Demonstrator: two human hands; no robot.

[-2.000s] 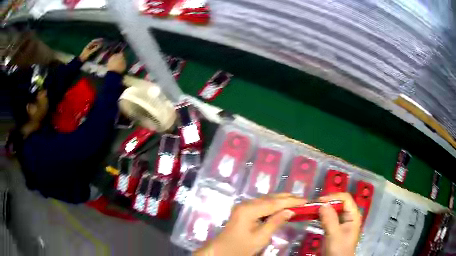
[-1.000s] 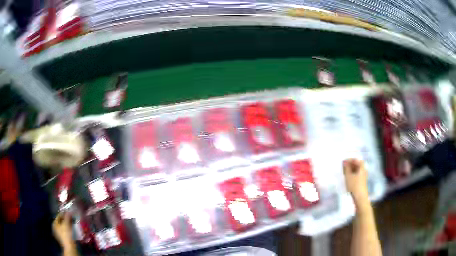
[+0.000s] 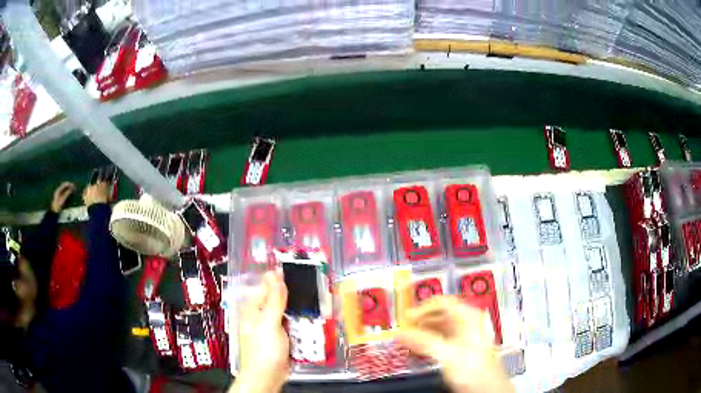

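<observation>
My left hand holds a red keypad phone upright, its dark screen and pale keys facing me. My right hand is to its right, blurred, with its fingers pinching a yellow square frame and a thin grey outlined piece hanging below it. The yellow frame is apart from the phone. Both hands are above the clear blister tray, whose pockets hold red phones lying back side up. The white parts tray with grey phone-shaped front films is right of the clear tray.
The green conveyor carries spaced phones behind the tray. A cream fan and piled phones are at left. More piled phones are at right. Another person's sleeve is at far left. Stacked trays stand on the shelf.
My left hand has moved from the left pile to above the clear tray with a phone. My right hand has moved left from the white parts tray. The view has turned.
</observation>
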